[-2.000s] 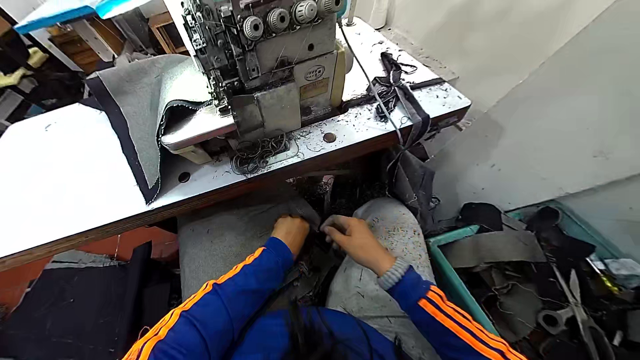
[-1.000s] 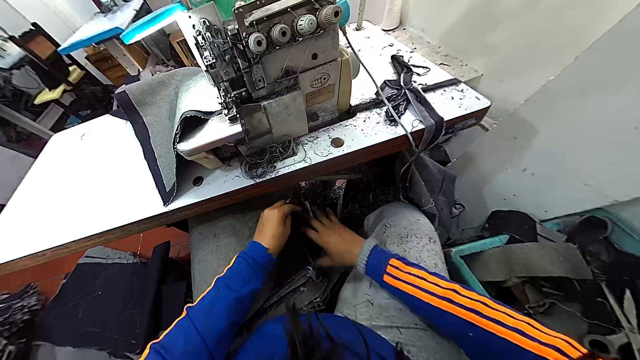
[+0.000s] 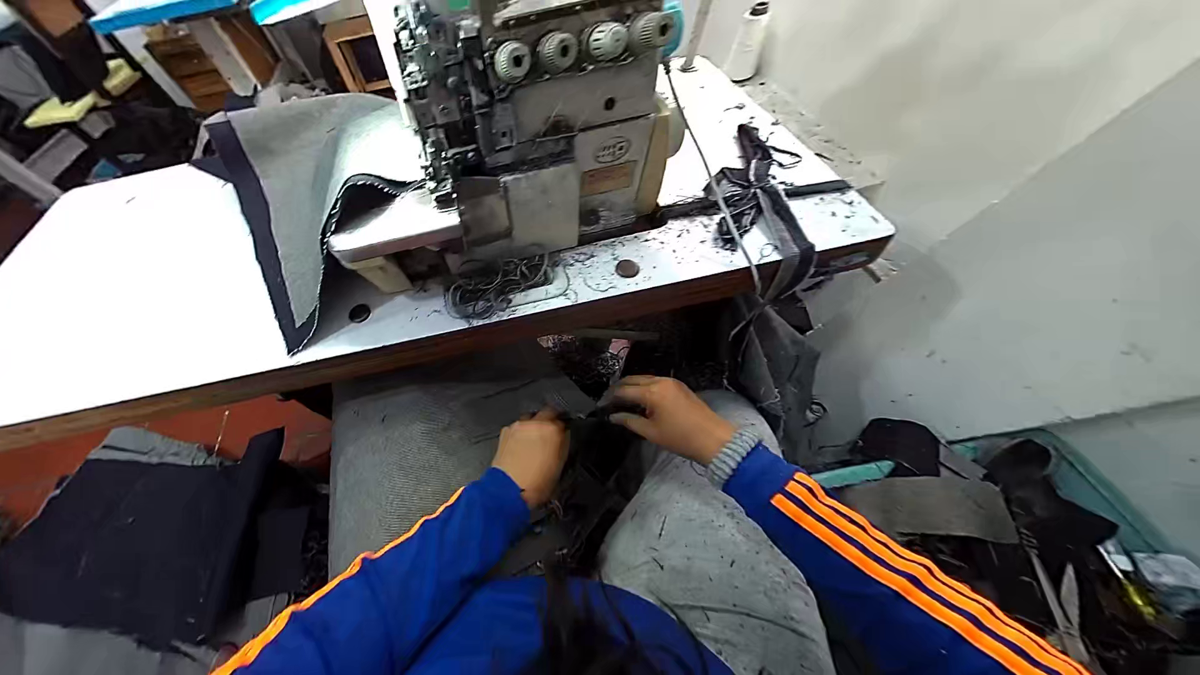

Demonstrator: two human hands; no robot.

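Over my lap, below the table edge, my left hand (image 3: 532, 455) has its fingers curled on dark fabric (image 3: 595, 417). Close by on its right, my right hand (image 3: 677, 414) pinches the same dark fabric between thumb and fingers. Parts of the fabric are hidden in shadow and behind the hands. Above them stands an overlock sewing machine (image 3: 572, 141) with several tension dials. A grey denim piece with a dark edge (image 3: 291, 178) lies at the machine's left side, and a tangle of thread (image 3: 497, 286) sits at its front.
The white sewing table (image 3: 141, 291) has a wooden front edge. Dark strips (image 3: 783, 225) hang over its right end. At lower right a teal bin (image 3: 1106, 478) holds fabric scraps and scissors (image 3: 1059, 600). Dark cloth pieces (image 3: 122, 534) lie at lower left. A wall (image 3: 1031, 281) rises on the right.
A second ago my right hand was spread with its fingers apart; now it has closed on the dark fabric beside my left hand. The view has shifted somewhat.
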